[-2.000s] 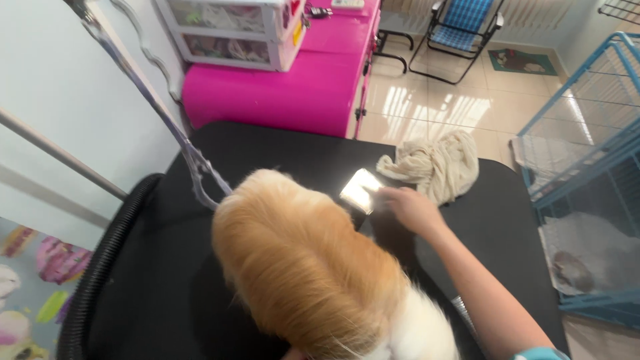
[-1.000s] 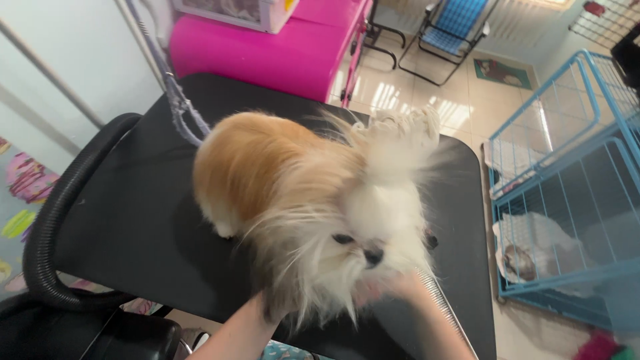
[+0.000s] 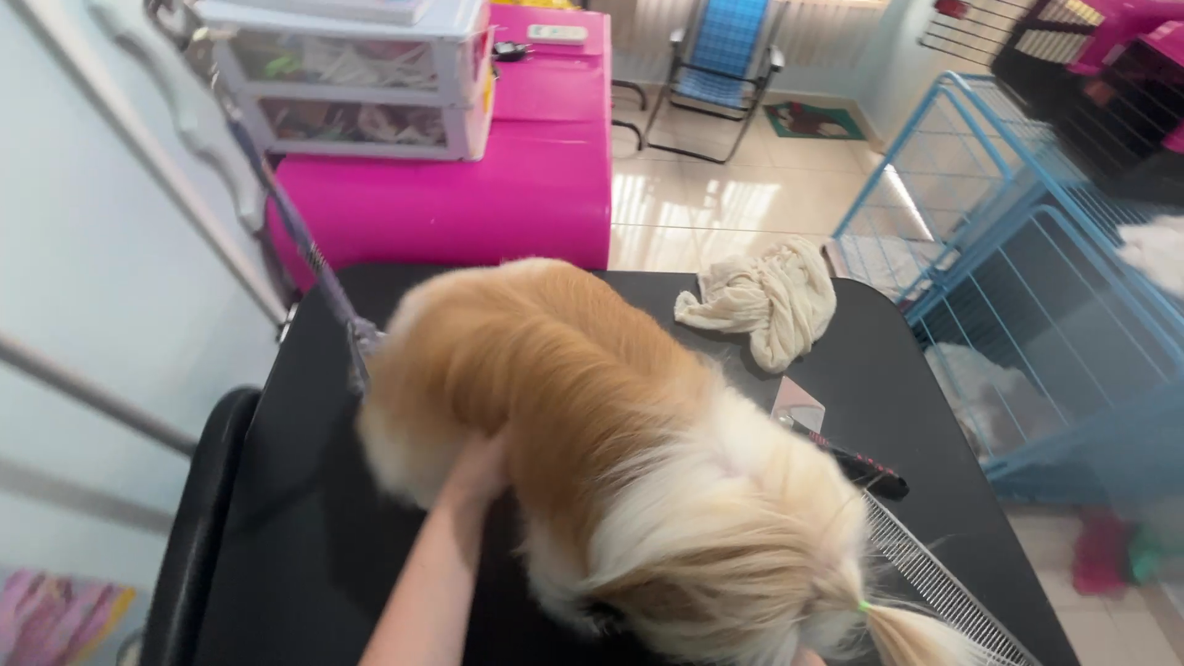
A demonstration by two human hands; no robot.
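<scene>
A long-haired tan and white dog (image 3: 546, 370) stands on a black grooming table (image 3: 287, 555), its head toward me, with a green band around a tuft of head hair. Against the dog's flank is my left hand (image 3: 481, 462), its fingers hidden by fur and belly. Only a sliver of my right hand (image 3: 807, 658) shows at the bottom edge, by the dog's head. A slicker brush (image 3: 860, 467) and a metal comb (image 3: 934, 573) lie at the dog's right in the picture. Behind the brush rests a crumpled cream cloth (image 3: 782, 301).
A purple grooming loop (image 3: 310, 250) hangs by the dog's rear. Beyond the table stand a pink cabinet (image 3: 546, 185) with a plastic drawer unit (image 3: 351, 125) on it and a blue folding chair (image 3: 726, 55). A blue wire cage (image 3: 1045, 250) is at the right, a black hose (image 3: 199, 546) at the left.
The slicker brush, in my right hand two seconds ago, now lies on the table. My left hand has moved from the dog's front to its flank. The dog's head has lowered and its face has turned out of sight.
</scene>
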